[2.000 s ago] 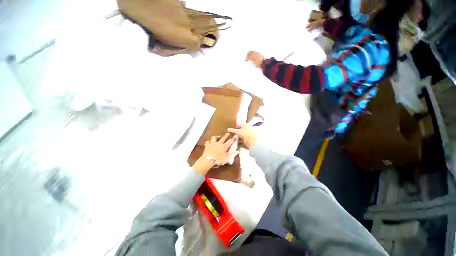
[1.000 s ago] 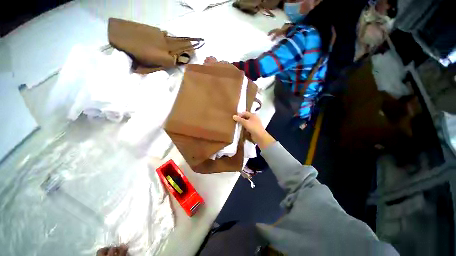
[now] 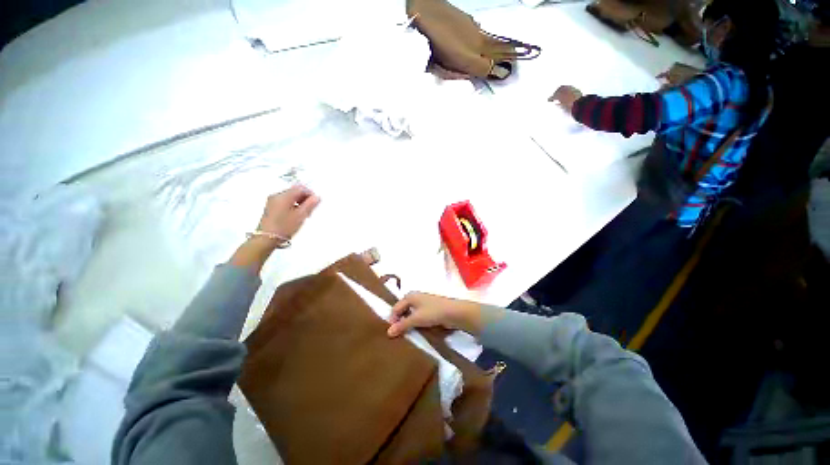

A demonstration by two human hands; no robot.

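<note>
A brown handbag (image 3: 337, 372), folded flat, lies close in front of me at the table's near edge, its lower part cut off by the picture's edge. White paper (image 3: 369, 295) shows along its right side. My right hand (image 3: 428, 311) grips the bag's right edge at the white paper. My left hand (image 3: 289, 213) is beyond the bag over the clear plastic bags (image 3: 214, 182), fingers curled together; whether it pinches plastic I cannot tell. A red tape dispenser (image 3: 469, 245) stands on the table right of the bag.
Another brown handbag (image 3: 460, 41) lies at the far side of the white table (image 3: 582, 204). A person in a blue checked top (image 3: 714, 109) works at the right. White sheets (image 3: 291, 23) lie at the back. The dark floor has a yellow line (image 3: 669, 304).
The brown handbag has come nearer to me, held by my right hand. My left hand has moved forward over the plastic. The view has shifted left, and the dispenser now appears beyond the bag.
</note>
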